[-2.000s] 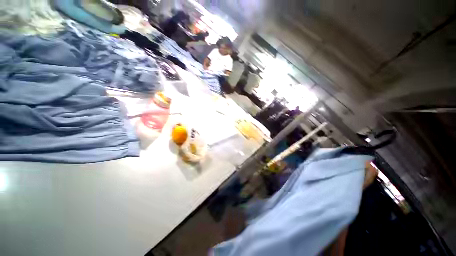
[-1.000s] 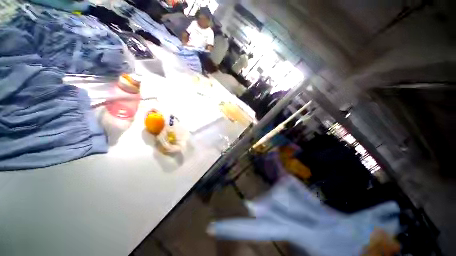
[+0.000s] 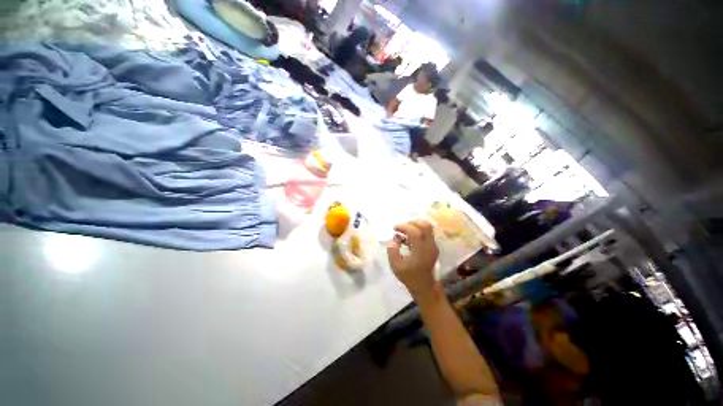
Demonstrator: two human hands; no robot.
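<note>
My right hand [image 3: 414,255] is over the table's right part, its bare forearm coming up from the bottom edge. Its fingers are curled toward the thumb. A tiny dark spot shows at the fingertips; I cannot tell whether it is a held object. My left hand is not in view. Light-blue garments [image 3: 151,186] lie stacked on the glossy white table [image 3: 158,317] at the left, their gathered edge toward the middle. No hand touches them.
An orange fruit [image 3: 337,220], a small clear bag [image 3: 349,254] and a pink bottle [image 3: 305,190] stand between garments and hand. A round light-blue object [image 3: 226,28] lies farther back. A metal rail [image 3: 547,246] runs beyond the table's right edge. A seated person [image 3: 415,103] is behind.
The light-blue garment that was held up at the lower right is gone from view. A bare hand now shows over the table. The view has swung, so the table things sit farther right.
</note>
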